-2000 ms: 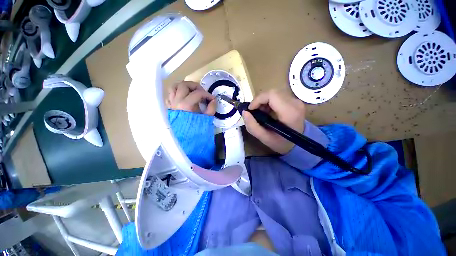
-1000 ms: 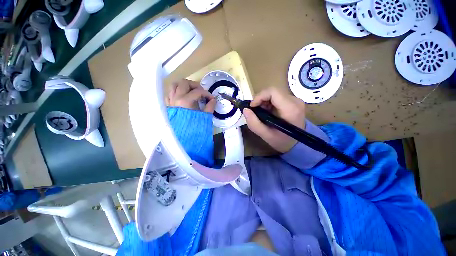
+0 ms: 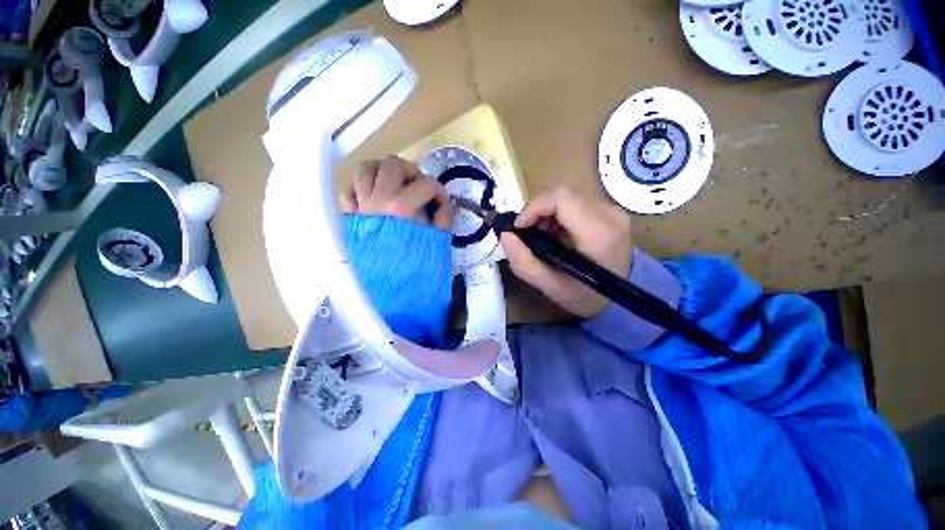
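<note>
The white headphone assembly point(image 3: 301, 228) curves over my left forearm. Its open ear cup point(image 3: 475, 244), a round white shell with a dark ring inside, lies on a pale yellow pad point(image 3: 506, 145). My right hand point(image 3: 572, 248) holds the black soldering iron point(image 3: 632, 295) like a pen, its metal tip inside the cup. My left hand point(image 3: 394, 193) is at the cup's left edge with fingers bent together; whether it pinches a thin wire is too small to tell. The lower open shell point(image 3: 342, 440) with a grey-white board point(image 3: 330, 393) hangs near my lap.
A speaker plate point(image 3: 657, 151) lies driver side up on the brown cardboard point(image 3: 560, 93). Slotted plates point(image 3: 889, 119) are piled at the upper right, near a blue edge. Another headphone point(image 3: 187, 223) lies on the green surface at left, with more headphones beyond. A white metal frame point(image 3: 155, 424) stands lower left.
My left hand has shifted slightly up and right, with its fingers more curled over the cup's edge. The iron stays in my right hand with its tip in the cup. The lower shell has tilted slightly.
</note>
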